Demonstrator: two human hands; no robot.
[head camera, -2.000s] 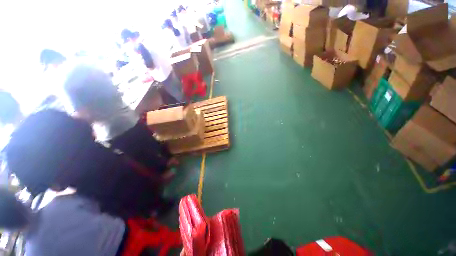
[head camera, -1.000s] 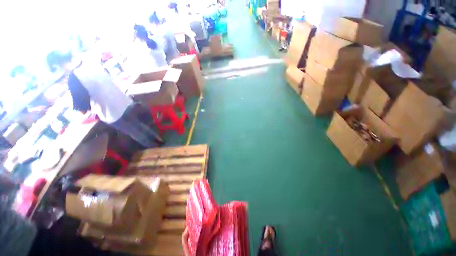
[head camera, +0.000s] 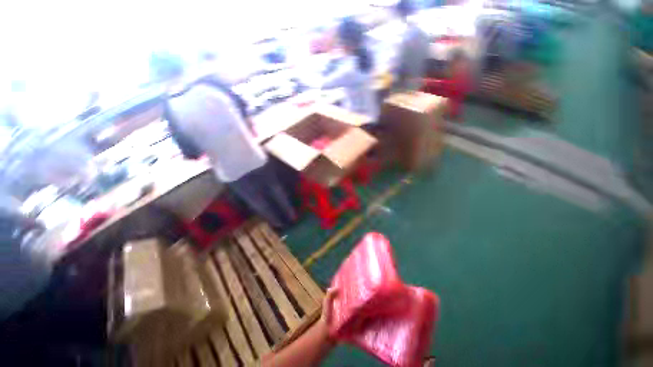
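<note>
A shiny red bubble-wrap bundle, in two thick folded parts, is at the bottom centre, above the floor. My left hand holds it at its left edge. The bare forearm comes from the bottom edge, and most fingers are hidden by the bundle. My right hand cannot be made out. A tiny pale and dark patch shows below the bundle's lower right corner, too small to name.
A wooden pallet with a taped carton lies at lower left. An open carton sits on a red stool. A person bends at the bench. A closed carton stands beyond. Green floor runs right.
The view has swung left, so the bench side and pallet fill more of it and the right-hand carton stacks have mostly left it. The bundle is tilted and higher; my left hand and forearm now show.
</note>
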